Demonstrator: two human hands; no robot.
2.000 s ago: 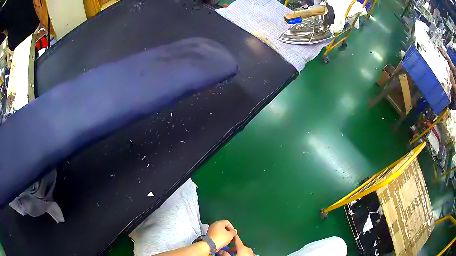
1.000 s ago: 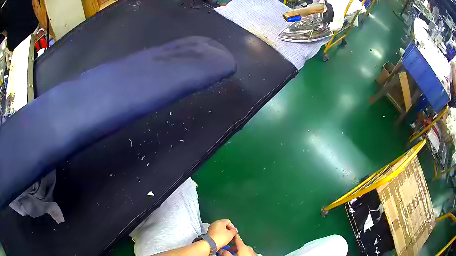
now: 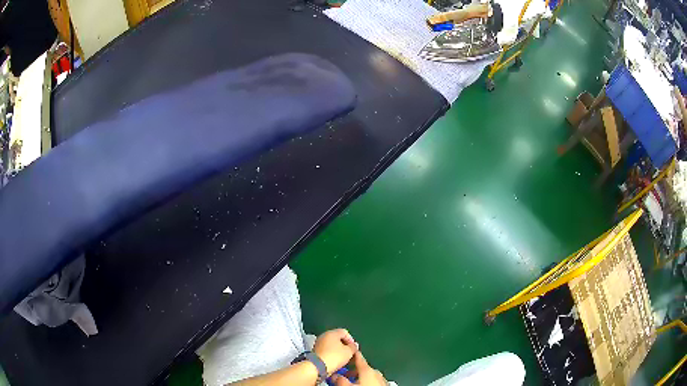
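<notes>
My left hand (image 3: 334, 351), with a dark watch on its wrist, is at the bottom edge, curled. My right hand (image 3: 364, 372) touches it at the fingertips and is cut off by the bottom edge. Both are small, and I cannot tell whether anything is between the fingers. A bit of blue shows between them. The navy padded pressing arm (image 3: 181, 136) spans the left, above the black pressing table (image 3: 301, 200). The steam iron (image 3: 463, 41), silver with a wooden handle, lies on a pale striped rest cloth (image 3: 384, 26) at the table's far corner.
A crumpled grey cloth scrap (image 3: 60, 301) is under the padded arm. White lint dots the table. A yellow-framed trolley (image 3: 614, 301) with a tan patterned board stands on the green floor (image 3: 422, 264) at the right. A blue-sided table (image 3: 640, 113) is further back. My pale-clothed legs show below.
</notes>
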